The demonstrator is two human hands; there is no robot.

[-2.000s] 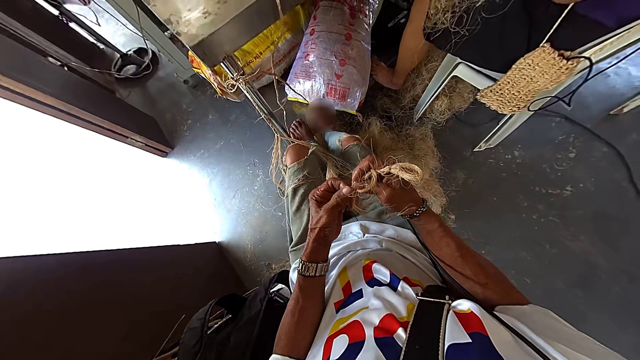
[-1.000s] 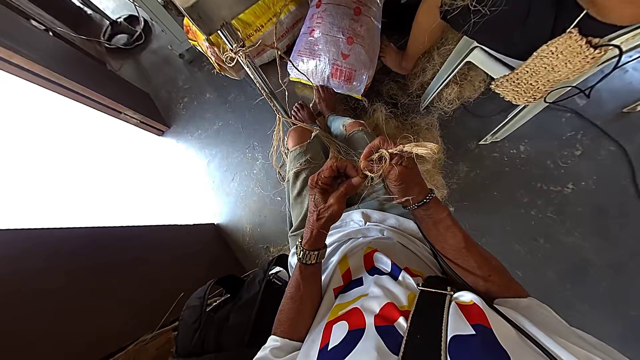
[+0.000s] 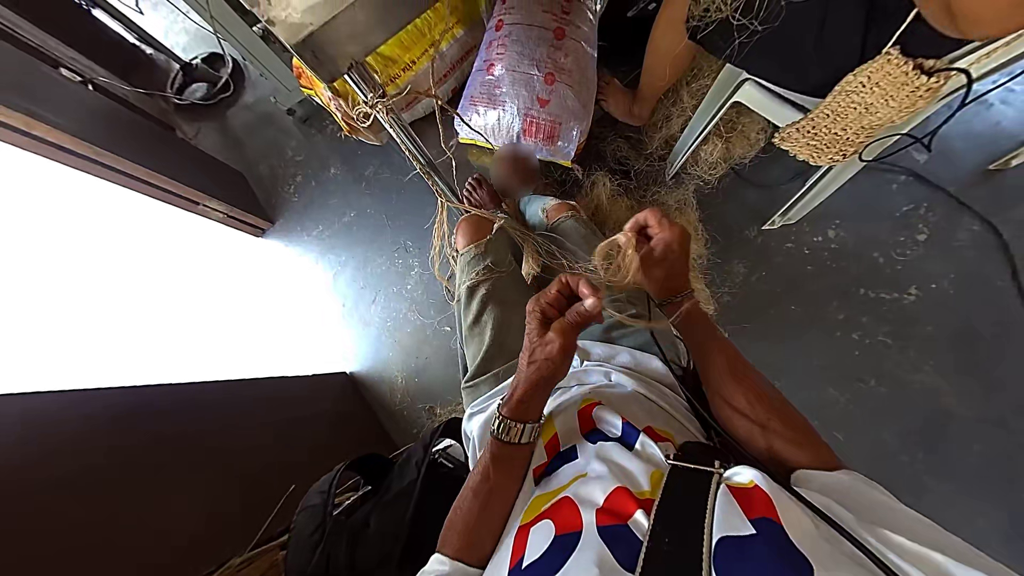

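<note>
My left hand, with a metal watch below it, pinches thin plant-fibre strands between thumb and fingertips over my lap. Up and to the right of it, my right hand is closed on a looped bundle of pale fibre. Loose strands run between the two hands. More fibre strands stretch from the bundle past my knees to a metal leg, where some are tied around it.
Plastic sacks stand beyond my feet. Loose fibre lies on the floor near another person's foot. A white plastic chair and a woven fibre piece are at the upper right. A black bag sits at lower left.
My right hand has risen, and the fibre in it now forms a loop on its left side rather than sticking out to the right. My left hand is lower than it is.
</note>
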